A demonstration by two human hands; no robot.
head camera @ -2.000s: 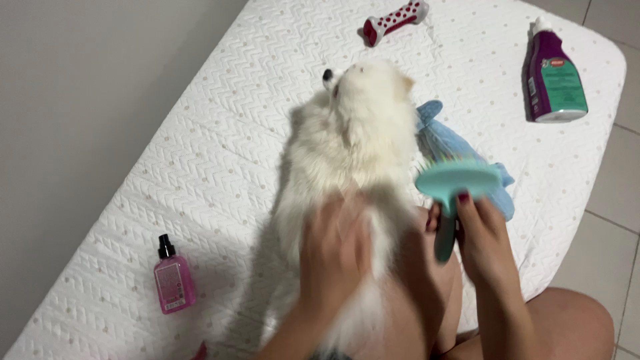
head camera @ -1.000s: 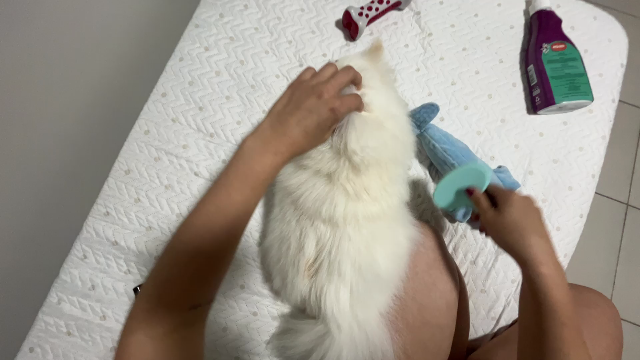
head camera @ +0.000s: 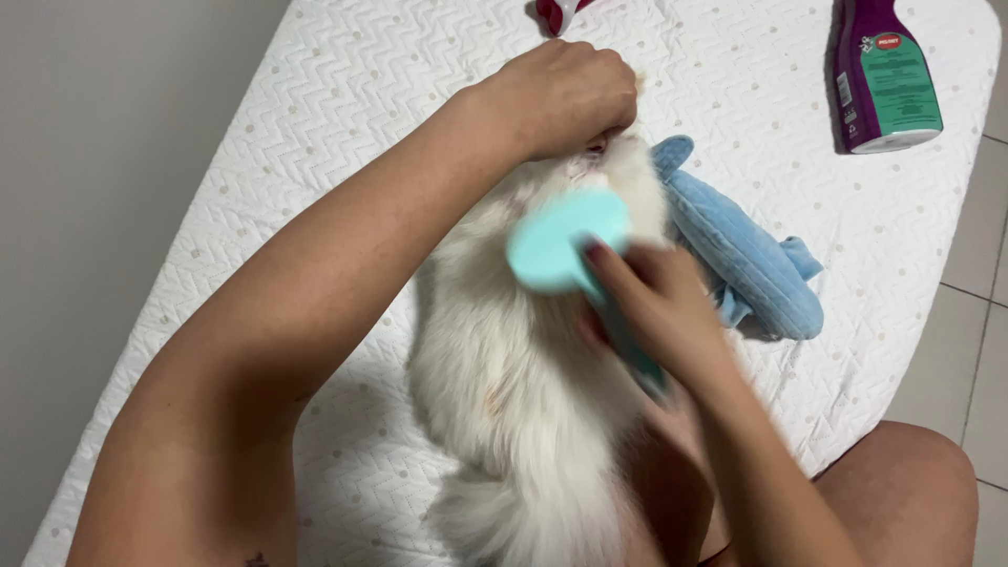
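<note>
A fluffy white dog (head camera: pixel 504 362) lies on the white quilted bedding, its tail toward me. My left hand (head camera: pixel 563 98) is closed at the dog's head and seems to grip the fur or an ear there; the fingertips are hidden. In my right hand (head camera: pixel 654 307) is the handle of a turquoise pet grooming brush (head camera: pixel 567 236). The brush's head is over the dog's upper back, just below my left hand, blurred by motion. Its bristle side faces away from view.
A blue plush toy (head camera: pixel 740 244) lies right of the dog. Farther up stands or lies a purple bottle (head camera: pixel 890 79) with a green label. A red and white toy (head camera: pixel 557 16) shows at the top edge. My bare knee (head camera: pixel 898 488) is at lower right, beside the bed's edge and tiled floor.
My left hand has gone from the dog's back to its head and closed there. My right hand has brought the brush leftward from above the plush toy to over the dog's back.
</note>
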